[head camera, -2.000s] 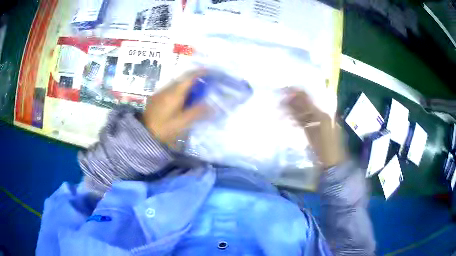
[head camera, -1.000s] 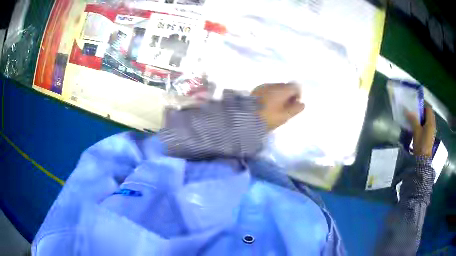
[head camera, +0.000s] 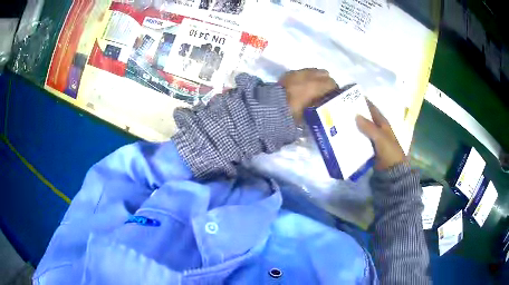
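A white product box (head camera: 347, 132) with dark blue sides and a small orange-and-blue mark is tilted in front of me, over the bags. My right hand (head camera: 384, 136) grips it at its right side. My left hand (head camera: 310, 92) is at the box's upper left edge; its fingertips are partly hidden, and I cannot tell if it holds the box or film. Clear, shiny plastic bags (head camera: 296, 170) lie flat below the box, near my jacket.
The printed board (head camera: 125, 114) lies under the bags. Loose white boxes (head camera: 451, 232) lie on the green surface (head camera: 434, 153) at the right. A pale metal rail (head camera: 466, 122) crosses behind them. Crinkled clear film (head camera: 34, 53) is at the far left. The floor (head camera: 33, 139) is blue.
My right hand was among the loose boxes at the right with a box; it has moved left and holds a box over the bags. My left hand has moved up slightly, and the box now meets it.
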